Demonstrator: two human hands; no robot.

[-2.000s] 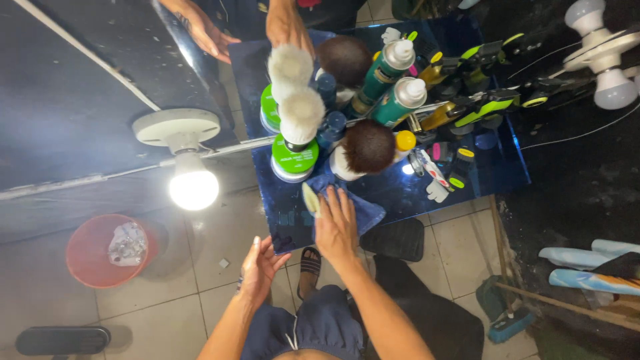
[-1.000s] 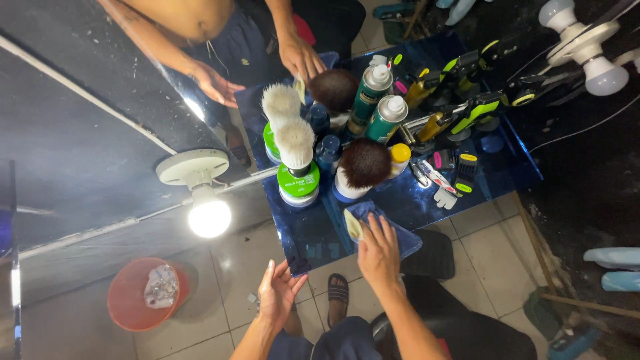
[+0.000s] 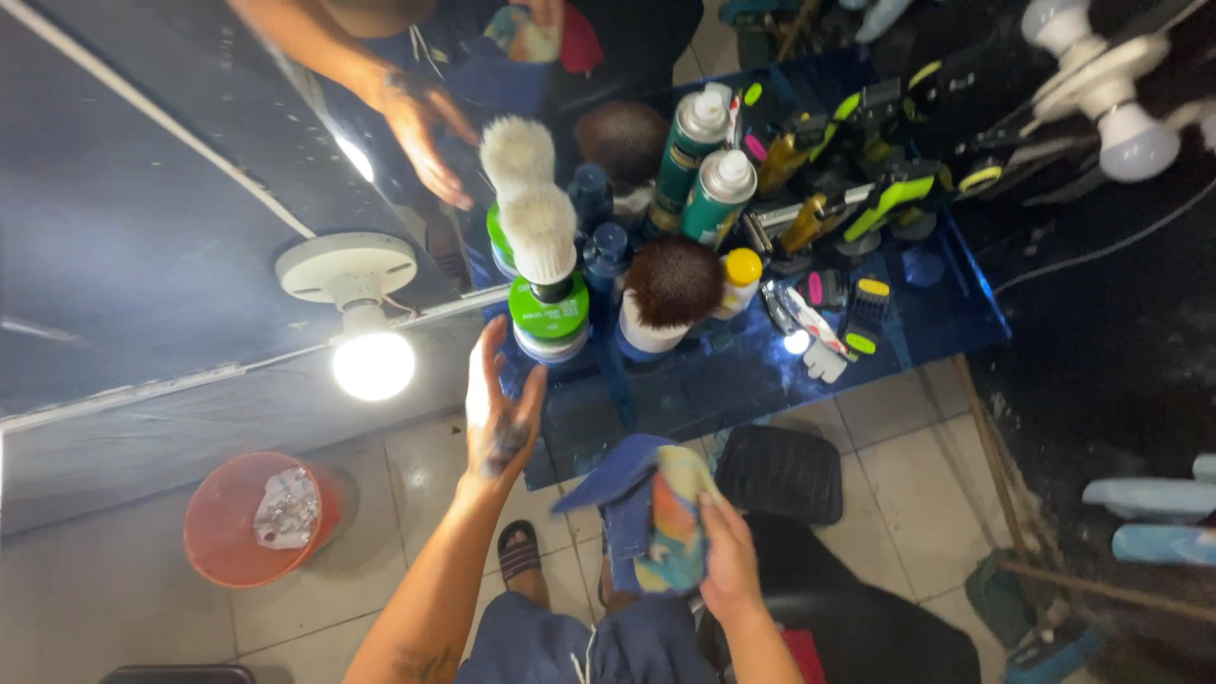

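My right hand (image 3: pixel 730 551) grips a blue and multicoloured cloth (image 3: pixel 655 518) in front of the shelf's near edge. With fingers apart and nothing held, my left hand (image 3: pixel 503 404) is beside a green-lidded tub (image 3: pixel 549 318) at the shelf's left end. A white-bristled brush (image 3: pixel 540 237) stands on that tub. To its right is a dark-bristled brush (image 3: pixel 670 290) with a white base, next to a yellow-capped bottle (image 3: pixel 739 275). Behind them stands a green spray can (image 3: pixel 719 195). Clipper guards (image 3: pixel 866 309) and a white-and-red razor (image 3: pixel 815 318) lie farther right. Whether my left fingers touch the tub, I cannot tell.
The glossy blue shelf (image 3: pixel 665 404) runs along a mirror that doubles the items. A lit bulb (image 3: pixel 373 364) juts out at left. Hair clippers (image 3: pixel 817 223) stand at the right rear. Below are a red bucket (image 3: pixel 214 532), a black chair (image 3: pixel 855 608) and a black footrest (image 3: pixel 781 475).
My right hand has lifted the cloth off the shelf and brought it back toward my body. My left hand has moved up beside the green-lidded tub. The view has come nearer the shelf.
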